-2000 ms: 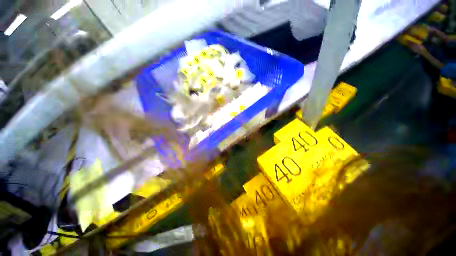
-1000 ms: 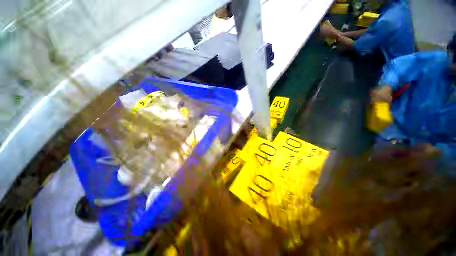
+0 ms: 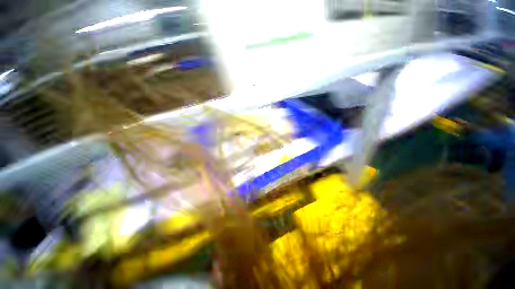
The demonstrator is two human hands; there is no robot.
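Note:
The view is strongly blurred. A group of yellow cartons (image 3: 339,217) is at the lower centre, its print unreadable. A brown smear, perhaps my left hand (image 3: 240,245), lies at the group's left. A wider brown smear, perhaps my right hand (image 3: 440,234), covers the lower right beside the cartons. No fingers can be made out in either, and whether they touch or grip the cartons cannot be told. A line of yellow cartons (image 3: 169,251) runs along the lower left.
A blue basket (image 3: 282,169) with whitish and yellow contents stands behind the cartons. A pale upright post (image 3: 372,127) rises behind them. A white table (image 3: 435,90) and a dark green surface (image 3: 409,152) extend to the upper right. A blue-clothed person (image 3: 497,144) is at the right edge.
The camera view has swung and blurred. The basket now appears further right and partly smeared. A bright white panel has come in at the top. The carton group shows lower and its numbers are lost.

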